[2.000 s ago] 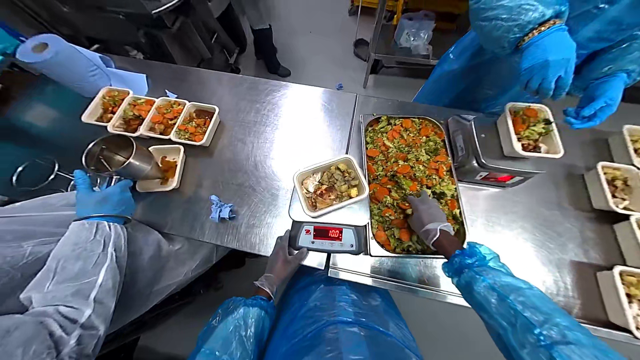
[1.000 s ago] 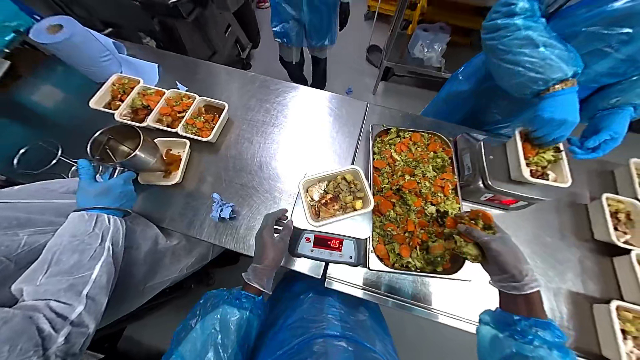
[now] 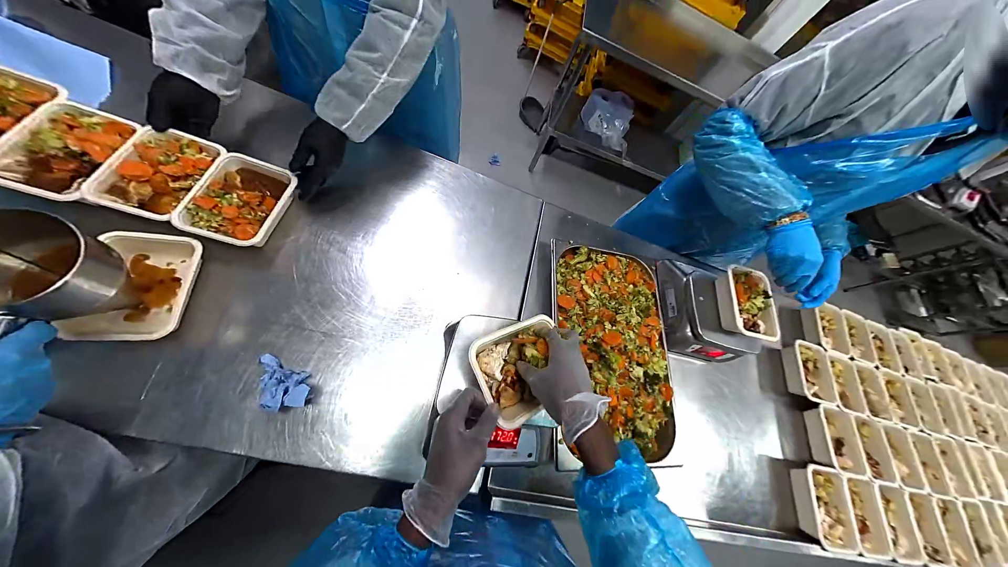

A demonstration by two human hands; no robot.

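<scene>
A cream food tray (image 3: 516, 415) with meat and vegetables sits tilted over a digital scale (image 3: 465, 331), whose red display is lit. My right hand (image 3: 557, 376), in a translucent glove, is over the tray's right side with its fingers at the food; whether it still grips any vegetables is hidden. My left hand (image 3: 465, 429), gloved too, is at the tray's lower left edge, thumb and fingers close to the rim; a firm grip cannot be made out. Right of the scale lies a deep steel pan (image 3: 673, 441) of chopped broccoli and sliced carrots.
Filled trays (image 3: 236, 197) stand at the left, near a co-worker's black-gloved hands. A steel jug (image 3: 71, 268) is tipped over a tray with brown sauce (image 3: 150, 287). Crumpled blue paper (image 3: 283, 383) lies on the table. Right are a second scale (image 3: 693, 307), a co-worker's blue-gloved hands and rows of trays (image 3: 819, 472).
My right hand has moved left from the pan, where it held vegetables, to the tray. My left hand has come to the tray, which now sits tilted. A co-worker's black-gloved hands have appeared beside the left trays.
</scene>
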